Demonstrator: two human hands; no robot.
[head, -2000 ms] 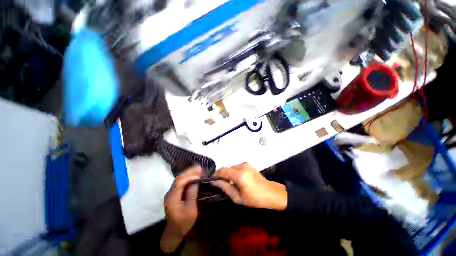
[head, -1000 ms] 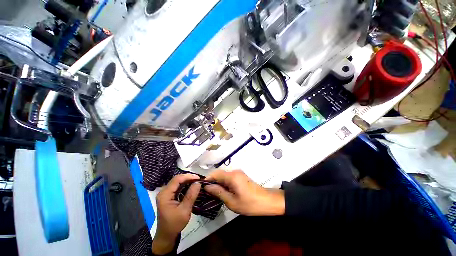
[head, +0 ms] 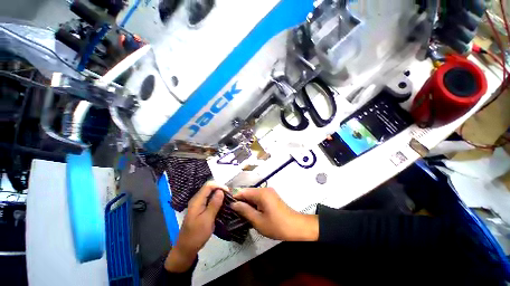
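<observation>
A dark striped knit garment piece [head: 230, 222] is pinched between both hands at the front edge of the white machine table [head: 223, 261]. My left hand [head: 197, 220] holds its left side, thumb and fingers at the folded edge. My right hand [head: 274, 215] grips the same edge from the right. The fingertips nearly meet. More striped fabric [head: 187, 177] lies behind my left hand, beside the machine. The white sewing machine [head: 223, 72] with a blue stripe stands just behind. Its needle area [head: 241, 146] is behind the fingertips, apart from them. The fabric underneath the fingers is hidden.
Black scissors [head: 308, 109] rest by the machine. A thin black rod [head: 278, 171], a lit smartphone [head: 366, 129] and a red cylinder [head: 449, 92] lie to the right. A light-blue roll [head: 85, 206] hangs left. A blue slatted basket [head: 122, 241] is at left, a blue crate [head: 475, 215] at right.
The view has sharpened and shifted, so the machine shows more fully. Both hands stay on the fabric edge; their fingers have shifted slightly, and the striped piece hangs below them.
</observation>
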